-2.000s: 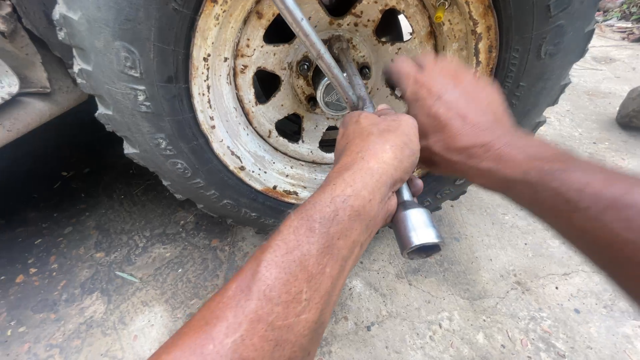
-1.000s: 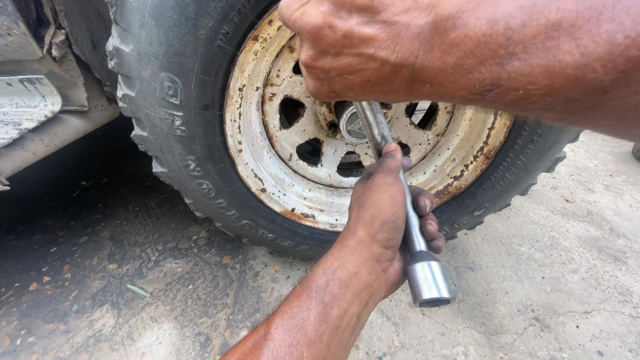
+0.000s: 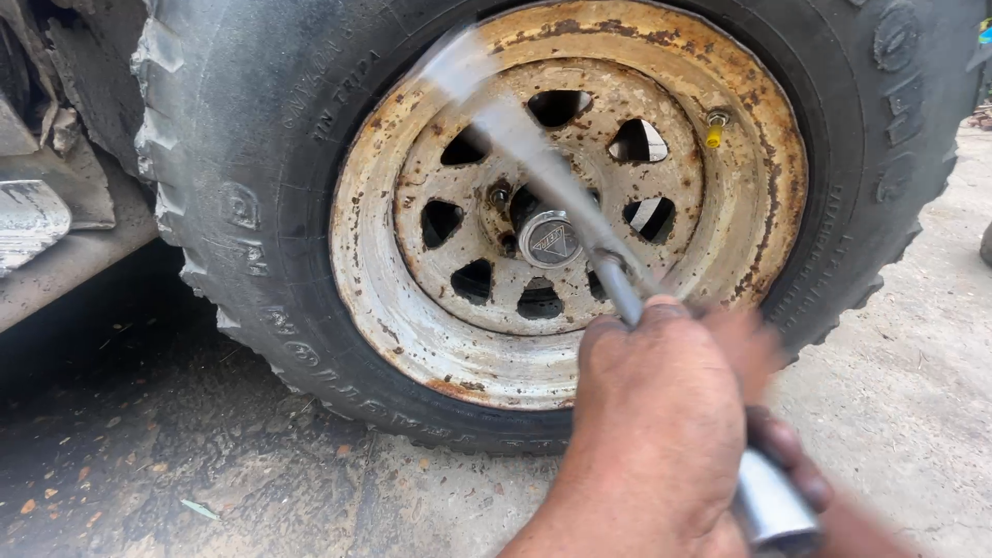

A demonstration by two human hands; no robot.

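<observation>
My left hand point(image 3: 659, 403) is closed around the shaft of a steel four-way lug wrench point(image 3: 573, 201), near the lower middle of the view. One arm of the wrench reaches up and left, blurred, across the rusty steel wheel rim point(image 3: 449, 349). A large socket end point(image 3: 775, 504) sticks out below my left hand. Blurred and mostly hidden behind the left hand is my right hand point(image 3: 744, 349); its grip does not show. The round metal center cap point(image 3: 549, 239) sits at the hub, with lug fasteners beside it. Whether the wrench sits on one is hidden.
A chunky off-road tire point(image 3: 256, 256) surrounds the rim. A valve stem with a yellow cap point(image 3: 714, 132) is at the rim's upper right. Worn vehicle bodywork point(image 3: 93, 240) is on the left, above concrete ground point(image 3: 434, 496). A dark rounded object stands at the right edge.
My right hand has moved from above the hub down behind my left hand. The wrench has turned, while my left hand stays around its shaft. The view is nearer the wheel.
</observation>
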